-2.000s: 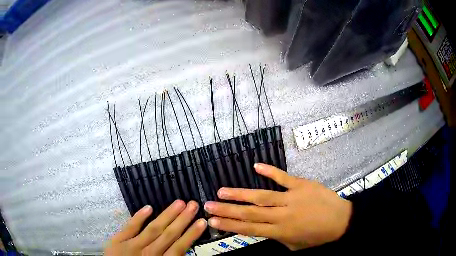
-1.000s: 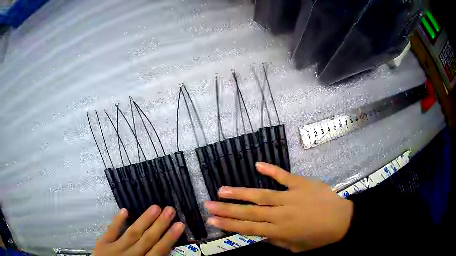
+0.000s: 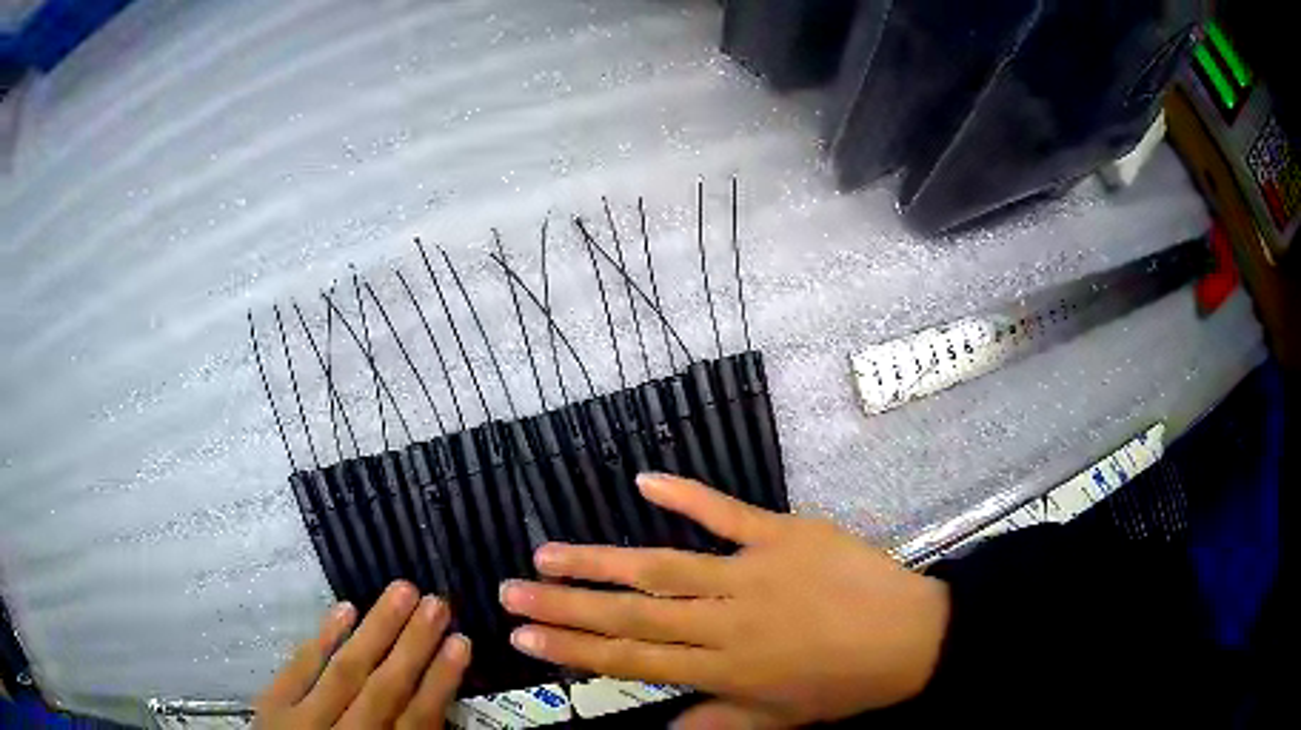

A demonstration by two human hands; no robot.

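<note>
Several black tube parts [image 3: 542, 464] lie side by side in one closed row on the white foam sheet near the front edge. Their thin wire leads [image 3: 549, 307] fan out away from me, some crossing. My left hand [image 3: 374, 667] lies with fingers extended on the lower left of the row, partly cut off by the bottom edge. My right hand [image 3: 742, 606] lies flat, fingers spread, over the lower right and middle of the row. Both hands are bare. The lower tube ends are partly hidden under the hands.
A steel ruler [image 3: 999, 338] lies right of the row, with a red piece [image 3: 1217, 271] at its far end. Filled dark bags [image 3: 970, 107] stand at the back right, near a white block [image 3: 1137, 153] and a scale [image 3: 1238, 93]. Marked tape [image 3: 1106, 478] runs along the near edge.
The gap between the two groups of tubes has closed. My right hand has moved left with its group. My left hand has shifted slightly left and down. The wire leads lie differently.
</note>
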